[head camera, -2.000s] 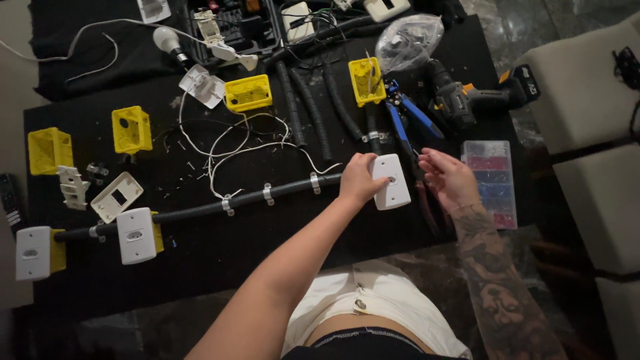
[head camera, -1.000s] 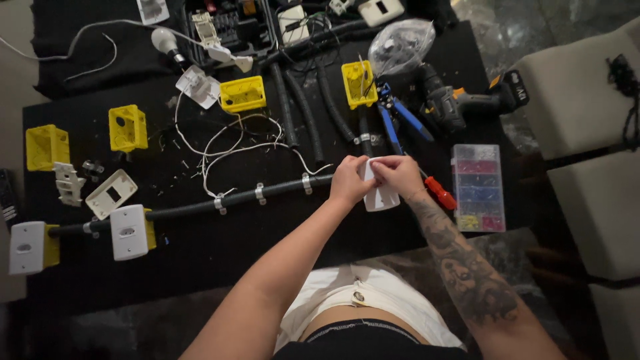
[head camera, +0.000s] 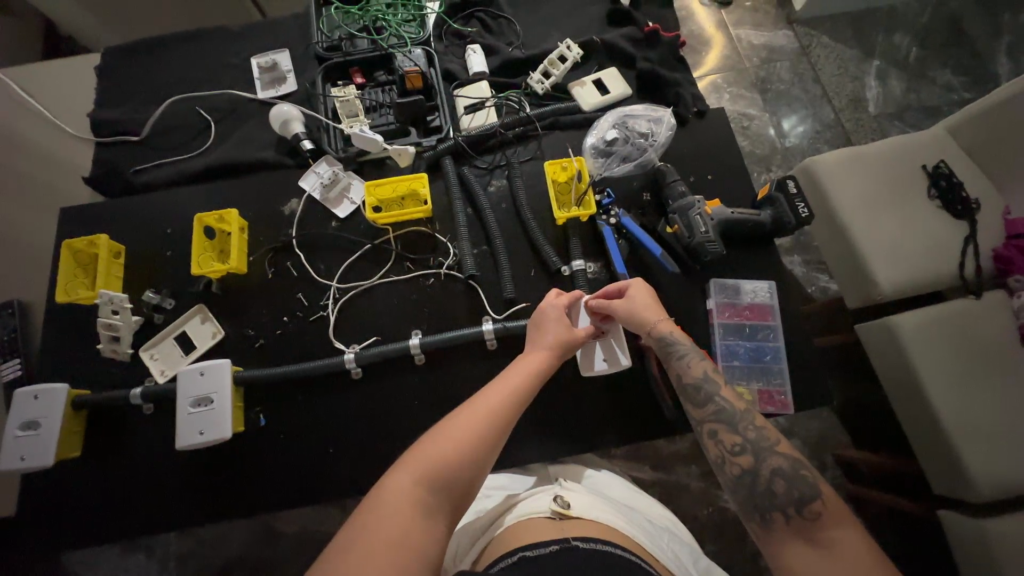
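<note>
My left hand (head camera: 560,324) grips the left side of a white outlet cover plate (head camera: 606,350) at the right end of a black corrugated conduit (head camera: 452,339). With its fingertips together at the plate's upper end, my right hand (head camera: 632,308) touches it; whether a small screw is between them cannot be told. The box behind this plate is hidden. Metal clamps hold the conduit along the table. At its left end, two white outlet plates (head camera: 204,404) cover yellow boxes. Another conduit rises from the hands to an uncovered yellow box (head camera: 570,190) with wires in it.
Blue-handled wire strippers (head camera: 632,236), a cordless drill (head camera: 720,216) and a compartment box of terminals (head camera: 750,344) lie right of the hands. Dark-handled pliers are partly hidden under my right forearm. Loose white wire (head camera: 384,280), small screws, yellow boxes (head camera: 398,198) and a light bulb (head camera: 286,120) lie further left.
My right hand has moved left from beside the plate to its upper end, where its fingertips meet it. My left hand has stayed on the plate.
</note>
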